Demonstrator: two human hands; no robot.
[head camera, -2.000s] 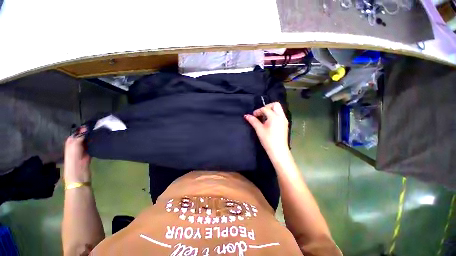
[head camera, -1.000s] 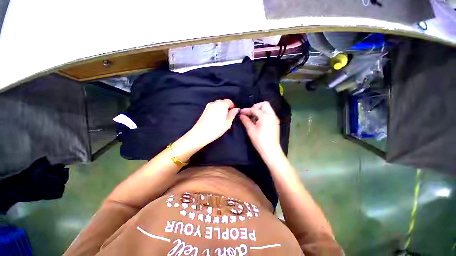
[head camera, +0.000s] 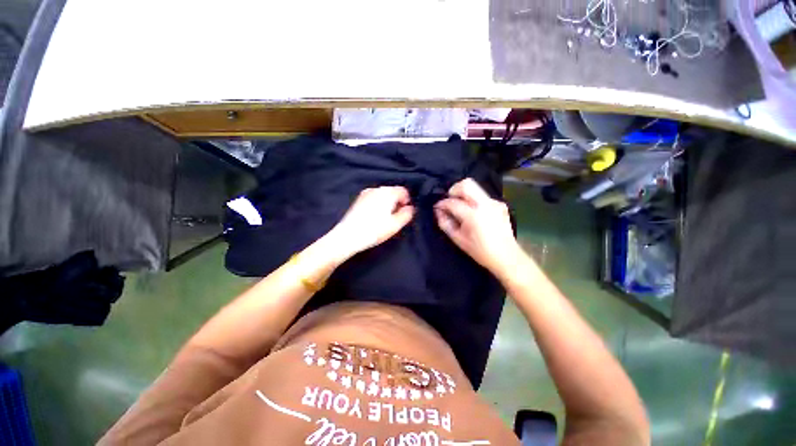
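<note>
A black garment (head camera: 349, 253) lies over my lap below the table edge. A white label patch (head camera: 244, 210) shows at its left side. My left hand (head camera: 381, 214) pinches the black cloth near the middle of the garment. My right hand (head camera: 471, 218) pinches the cloth just to the right, a small gap from my left hand. A small raised fold of cloth shows between and above the hands. No needle or thread can be made out at the fingertips.
The curved white table (head camera: 279, 52) spans the top, with a wooden drawer (head camera: 244, 120) under it. A grey mat (head camera: 559, 52) holds tangled white threads and dark bits. Grey cloth bins (head camera: 742, 235) stand on both sides. A black cloth heap (head camera: 65, 287) hangs at the left bin.
My left hand has come from the garment's left edge to its middle, beside my right hand. Since a second ago the hands have parted slightly. The view has shifted, showing more of the table.
</note>
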